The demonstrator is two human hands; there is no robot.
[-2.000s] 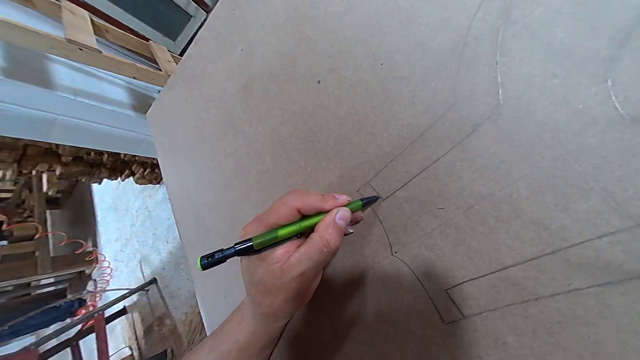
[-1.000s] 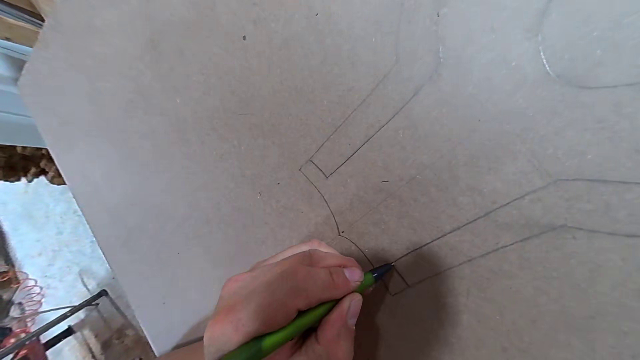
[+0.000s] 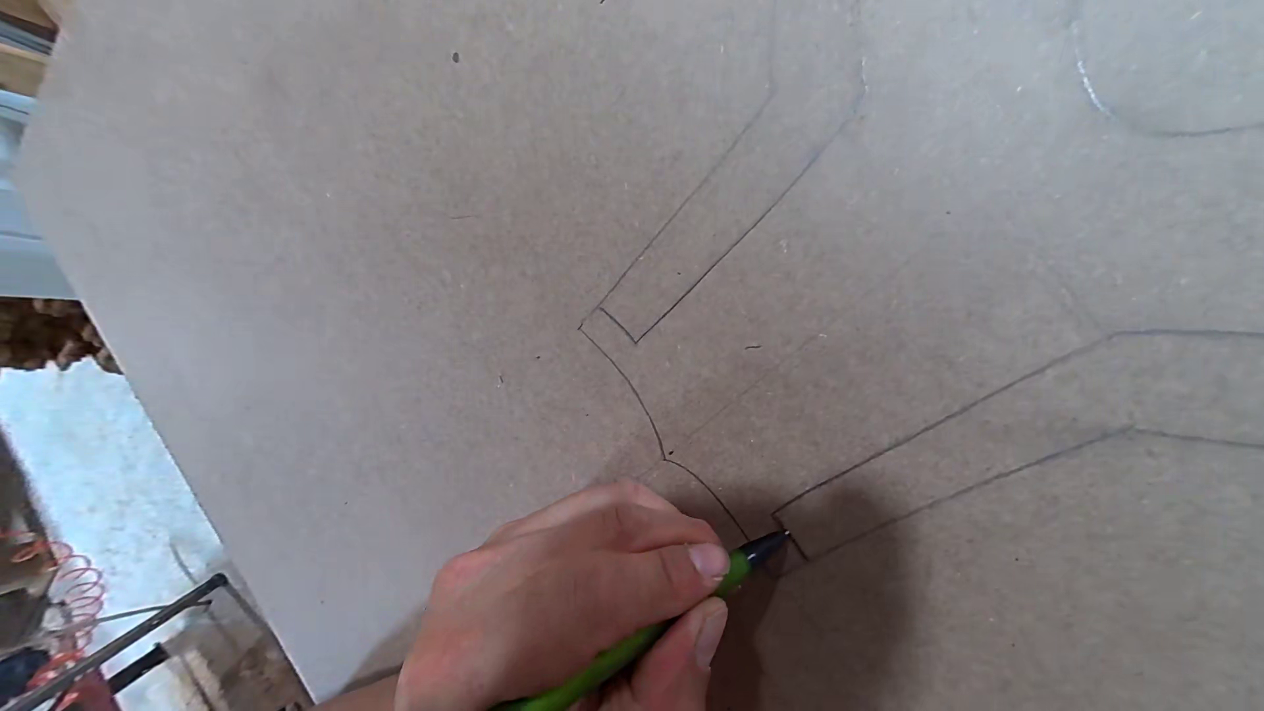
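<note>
My left hand [image 3: 583,583] comes in from the bottom edge, with thumb and index finger pinched around a green mechanical pencil [image 3: 622,657] with a black tip. That tip rests on a short line closing the end of a long drawn strip, on a large brown fiberboard sheet [image 3: 296,247]. A curved pencil line [image 3: 632,385] runs from a second drawn strip [image 3: 731,212] down toward the fingers, where its lower end meets the pencil. The hand's shadow covers the board right of the tip. My right hand is out of view.
Past the board's left edge are a pale floor [image 3: 79,434], a coiled red hose [image 3: 79,592], a dark metal bar [image 3: 138,632] and rough brown material [image 3: 49,334]. Wood pieces show at the top left. Another curved line [image 3: 1116,114] lies at the upper right.
My left hand has moved with the pencil from the end of the upper strip to the end of the lower one. The view has shifted closer over the board.
</note>
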